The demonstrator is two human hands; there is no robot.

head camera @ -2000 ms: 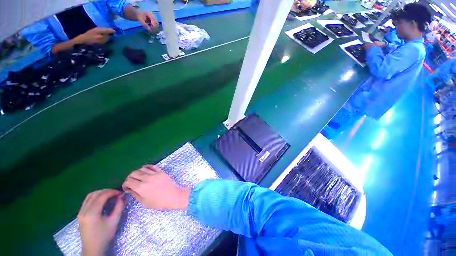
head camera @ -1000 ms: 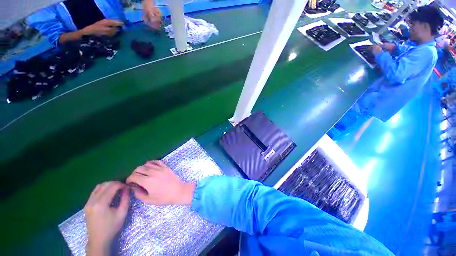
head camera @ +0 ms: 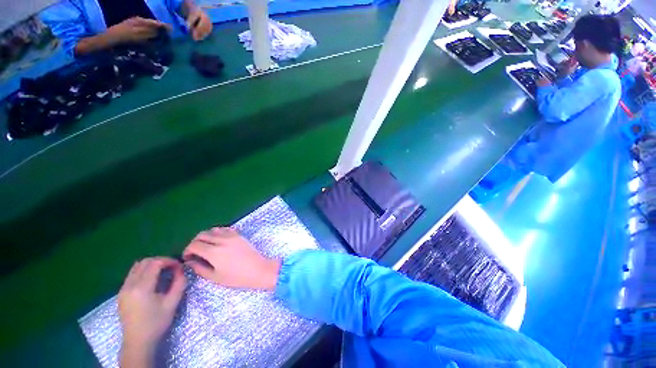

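Observation:
The small black part (head camera: 165,279) shows as a dark patch between the fingers of my left hand (head camera: 149,298); most of it is hidden. My right hand (head camera: 229,259) meets the left at the fingertips, bent at the same dark part. Both hands are over the silver bubble-foil mat (head camera: 244,327), near its left side. My left forearm is cut off by the bottom edge.
A black textured panel (head camera: 367,208) lies right of the mat, by a white post (head camera: 381,90). A white bin (head camera: 496,233) of shiny black parts stands at the right. Loose black parts (head camera: 72,97) lie far left before a person; another person works at upper right.
The view has shifted slightly. My hands stay together over the mat, with only small finger changes. The far-left person's hands have moved, and the upper-right person has turned the head down towards the bench.

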